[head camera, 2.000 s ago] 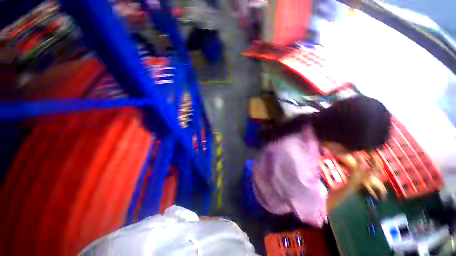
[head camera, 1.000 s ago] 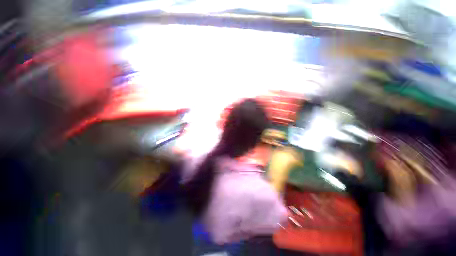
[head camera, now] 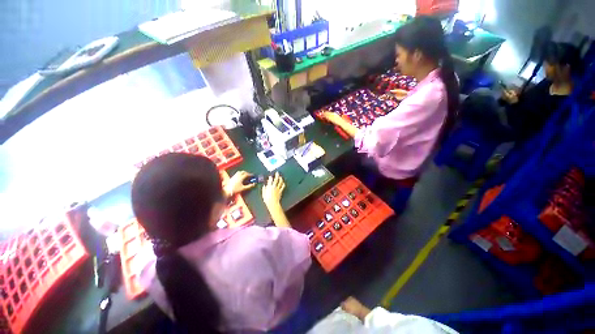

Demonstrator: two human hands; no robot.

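Observation:
A small part of a bare hand, seemingly my right hand (head camera: 355,307), shows at the bottom edge beside white sleeves. Its fingers are too small and cut off to read. My left hand is not seen. The nearest work is an orange-red compartment tray (head camera: 349,242), with small dark watch heads in several pockets. It lies right of a seated person in pink (head camera: 244,271), whose hands hold a small dark piece over the green bench (head camera: 300,186). No hand of mine touches the tray.
A second pink-coated person (head camera: 414,137) works at a filled tray (head camera: 362,107). A white fixture (head camera: 285,130) stands between them. Blue racks with red trays (head camera: 502,241) are at right. Another tray (head camera: 39,271) is at left. A dark-clothed person (head camera: 548,98) sits behind.
The view has swung right from the blue racks and aisle to the benches and is sharper now. The white clothing is at the bottom again, with a bit of hand showing.

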